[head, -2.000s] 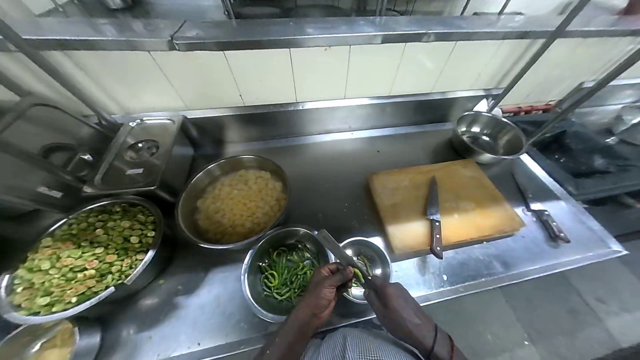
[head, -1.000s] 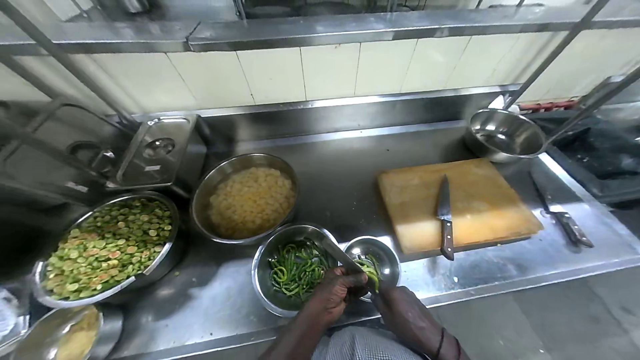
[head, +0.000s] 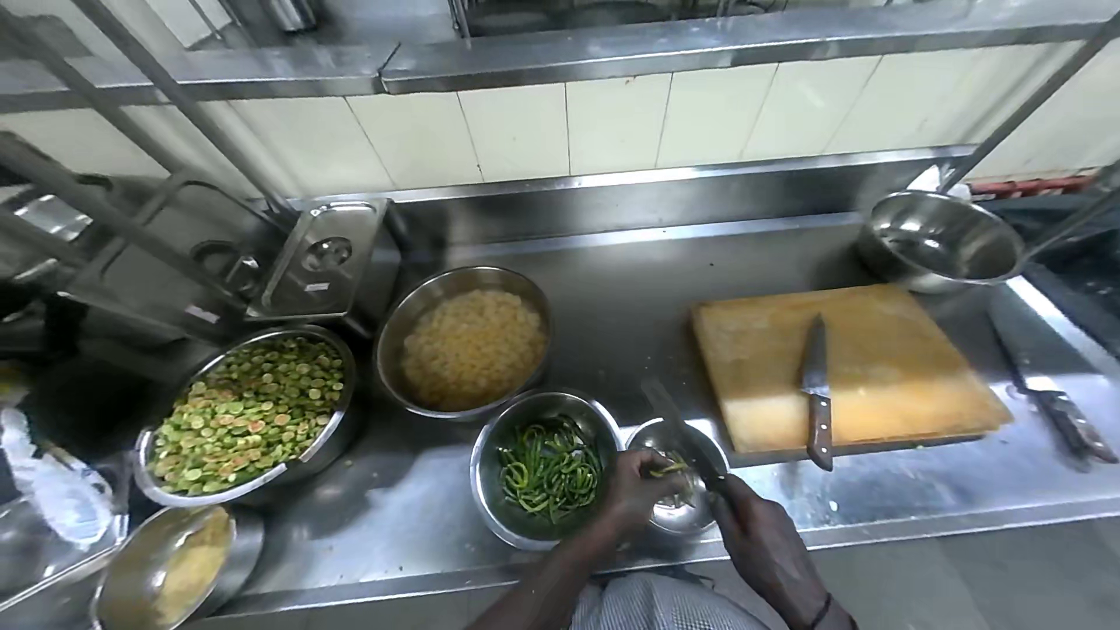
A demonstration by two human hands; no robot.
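Note:
My left hand [head: 639, 490] pinches a green chilli [head: 669, 469] above the small steel bowl [head: 678, 525], which has some small pieces in it. A knife [head: 678, 420] is in my right hand [head: 766, 542], its blade pointing up and left over that bowl and blurred. Directly left of the small bowl stands a larger steel bowl [head: 486, 503] of green chillies [head: 549, 468]. On the yellowish cutting board [head: 910, 376] to the right lies a second knife [head: 816, 376] with a brown handle.
Left are a steel bowl of pale chunks in liquid [head: 382, 350], a pan of sliced green vegetables [head: 144, 464], a bowl of yellowish food [head: 249, 551] and a lidded steel container [head: 328, 254]. Right are a steel bowl [head: 1019, 249] and another knife [head: 1072, 420]. A metal shelf [head: 612, 57] crosses above.
The knife and both hands stay around the small bowl, while the blade has shifted relative to the left hand. The view has swung left.

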